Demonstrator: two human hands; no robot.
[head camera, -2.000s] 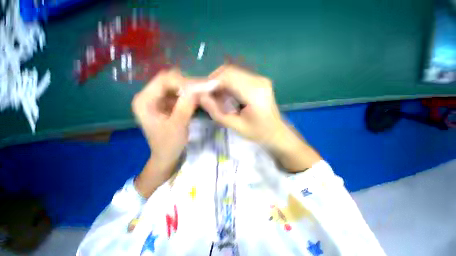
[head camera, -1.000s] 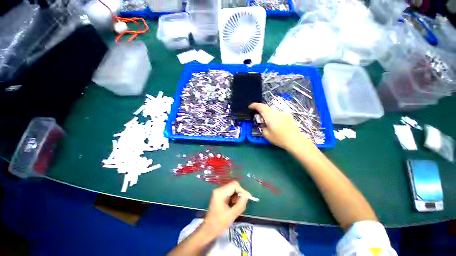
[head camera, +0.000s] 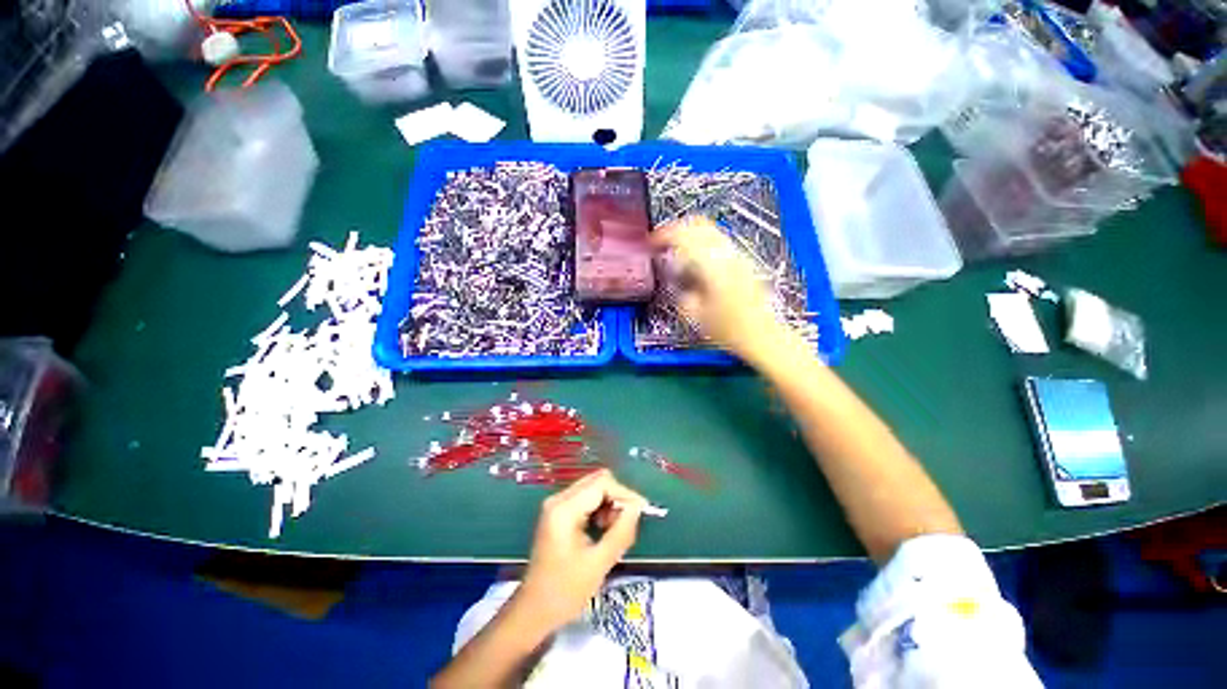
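My left hand (head camera: 579, 538) is at the mat's front edge, its fingers closed on a small white piece (head camera: 651, 509) whose end sticks out to the right. My right hand (head camera: 707, 276) is over the right blue tray, beside the dark phone (head camera: 612, 236); it is blurred, and whether it holds anything cannot be told. The phone lies across the two trays with its screen lit. Thin silver rods (head camera: 740, 202) fill the right tray and short metal pieces (head camera: 491, 256) fill the left one. Red leads (head camera: 538, 428) with tiny white ends lie in front of the trays.
White strips (head camera: 289, 390) are piled at the left. A white fan (head camera: 583, 67) stands behind the trays. A clear tub (head camera: 881, 215) and a digital scale (head camera: 1076, 438) are at the right; another clear tub (head camera: 236, 168) is at the left. Plastic bags (head camera: 821, 74) lie at the back.
Since two seconds ago my hands have parted, the right reaching forward to the tray. Since one second ago the phone's screen has lit up. My left hand still holds the white piece.
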